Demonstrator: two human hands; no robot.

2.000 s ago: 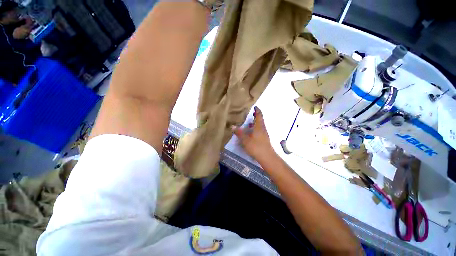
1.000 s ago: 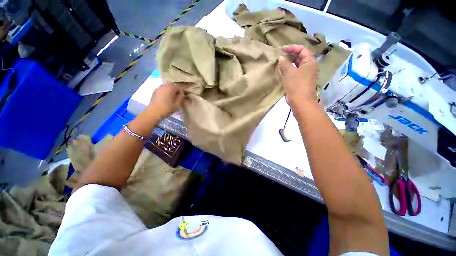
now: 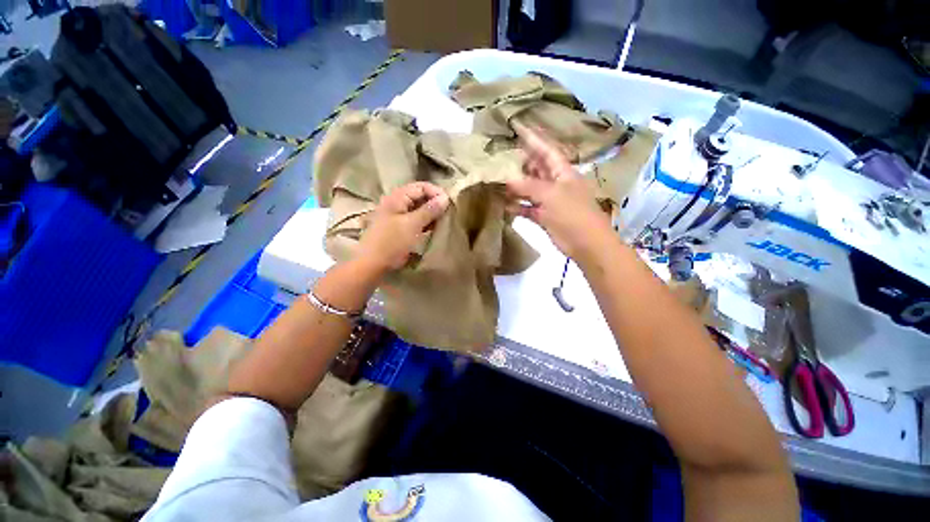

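A khaki garment panel (image 3: 438,296) hangs in folds between my hands, over the left end of the white table and its front edge. My left hand (image 3: 403,224) pinches the upper edge of the panel between thumb and fingers. My right hand (image 3: 551,194) holds the same edge a little to the right, with its index finger stretched out. More khaki cloth (image 3: 530,102) lies bunched on the table behind the panel. The white sewing machine (image 3: 714,199) with blue stripe stands to the right, apart from my hands.
Shears with pink-and-black handles (image 3: 813,398) lie at the right, with snips (image 3: 744,357) beside them. A ruler strip (image 3: 571,372) runs along the front edge. Khaki pieces (image 3: 326,428) lie low at the left. A blue crate (image 3: 76,285) stands on the floor.
My hands have come closer together along the panel's edge. My left hand has moved right, my right hand left and lower. The view has shifted, showing more floor at the top.
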